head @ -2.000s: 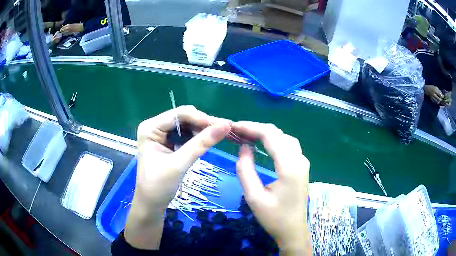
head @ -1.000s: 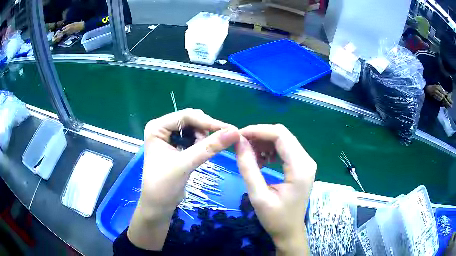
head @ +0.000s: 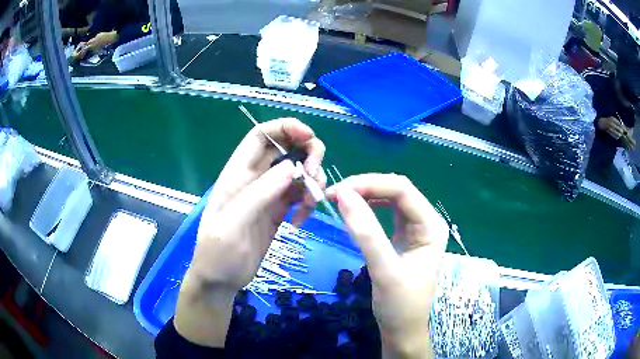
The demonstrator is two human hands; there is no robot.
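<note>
My left hand holds a black housing between thumb and fingers above the blue work tray. A thin white lead sticks out of it to the upper left, and a pale piece points down to the right. My right hand, just right of it, pinches thin leads between thumb and forefinger. White leads lie loose in the tray, with black housings heaped in its near part, partly hidden by my sleeves.
Clear boxes of leads stand at right, a flat white-filled box and clear bin at left. A finished assembly lies on the green belt. Across it are an empty blue tray, white tubs, a black bag and other workers.
My left hand has turned, bringing the housing up and right into clear view. My right fingers have parted from the left fingertips, showing thin leads. The assembly on the belt has moved left.
</note>
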